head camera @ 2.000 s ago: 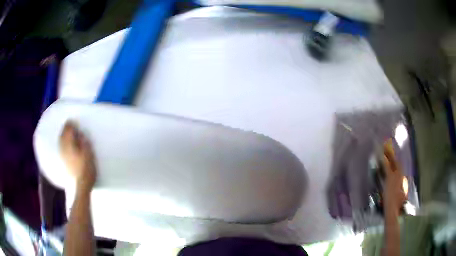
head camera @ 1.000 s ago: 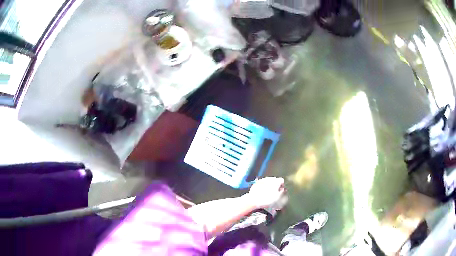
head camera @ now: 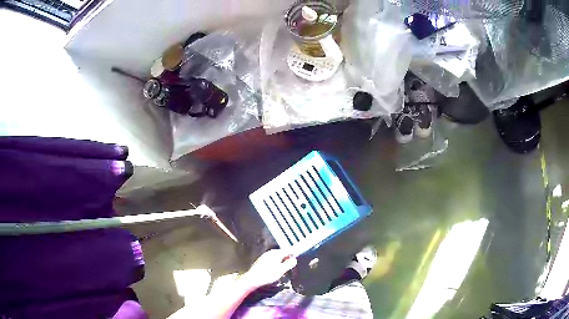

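Observation:
A blue and white slotted plastic crate or stool [head camera: 304, 205] stands on the floor in front of me, turned at an angle. My left hand [head camera: 271, 266] is at its near corner, the arm coming in from the lower left. The hand is overexposed; I cannot tell whether its fingers grip the edge or anything else. A dark rounded shape [head camera: 312, 274] lies just right of the hand, too unclear to name. My right hand is not in view.
Purple garments [head camera: 62, 261] hang on a metal rail [head camera: 81, 225] at left. Behind the crate, a surface holds clear plastic bags, dark bottles [head camera: 209, 96] and a white appliance with a glass bowl [head camera: 315, 59]. Shoes [head camera: 415, 118] stand at the back right of the green floor.
The view has swung from the pressing table to the crate area. Since one second ago, the crate shows more head-on and my left hand has moved left, to its near corner.

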